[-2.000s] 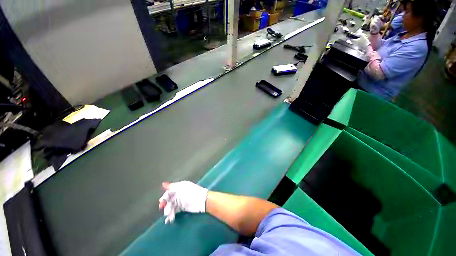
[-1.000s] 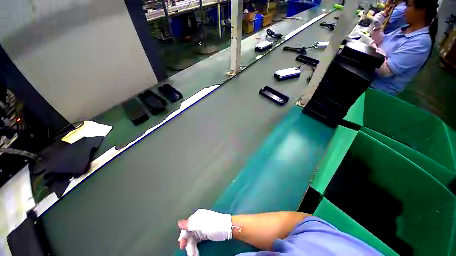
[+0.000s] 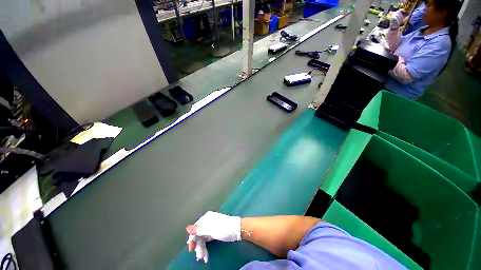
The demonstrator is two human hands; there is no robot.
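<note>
My right hand (image 3: 215, 228), in a white glove with bare fingertips, is over the teal front edge at the bottom middle. Its fingers are bent down and a little apart, with nothing seen in it. My left hand is out of the picture. A black open case tray (image 3: 282, 102) lies on the dark green belt (image 3: 174, 158) farther up. Behind it lies a silvery-white inner unit (image 3: 298, 79) with a cord. Another black case part (image 3: 318, 65) lies beyond.
Green bins (image 3: 416, 179) stand at the right, beside stacked black trays (image 3: 352, 89) and a pillar. Three black case parts (image 3: 163, 104) lie across the belt. Black cloth (image 3: 79, 161) and paper are at the left. A person in blue works at the upper right.
My right hand has moved right from two seconds ago, dipped, then risen slightly. The view has shifted a little. The tray and unit seem slightly nearer relative to the pillar.
</note>
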